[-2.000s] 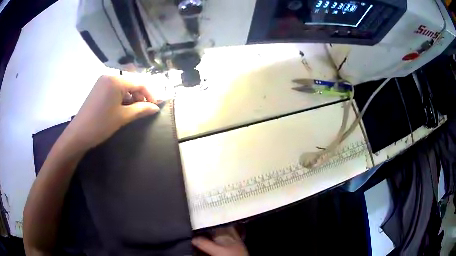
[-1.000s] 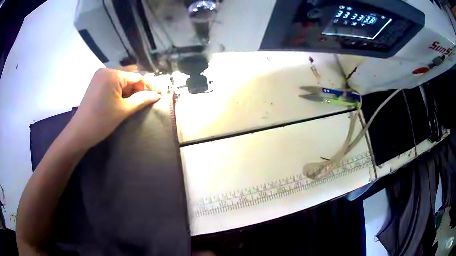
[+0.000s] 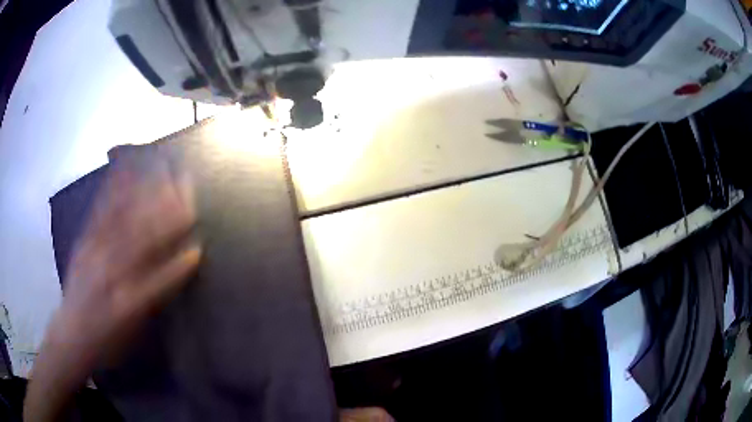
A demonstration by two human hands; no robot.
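A dark grey fabric panel (image 3: 247, 272) lies on the left of the machine bed, its upper end at the presser foot (image 3: 272, 109) under the bright lamp. Its seam edge (image 3: 290, 185) runs down the right side. My left hand (image 3: 136, 239) is motion-blurred over the left part of the cloth; its grip cannot be told. My right hand (image 3: 365, 414) is cut off by the bottom edge, with only a small part showing beside the cloth's lower right corner.
The white machine head (image 3: 363, 29) spans the top. Snips (image 3: 536, 133) with blue and green handles lie on the bed, with a pale cord (image 3: 569, 210) beside them. A ruler scale (image 3: 462, 283) runs along the front. Grey cut pieces (image 3: 688, 321) hang at the right.
My left hand has left the cloth's upper end near the presser foot and moved down and left. The upper end now lies uncovered. A little more of my right hand shows than a second ago.
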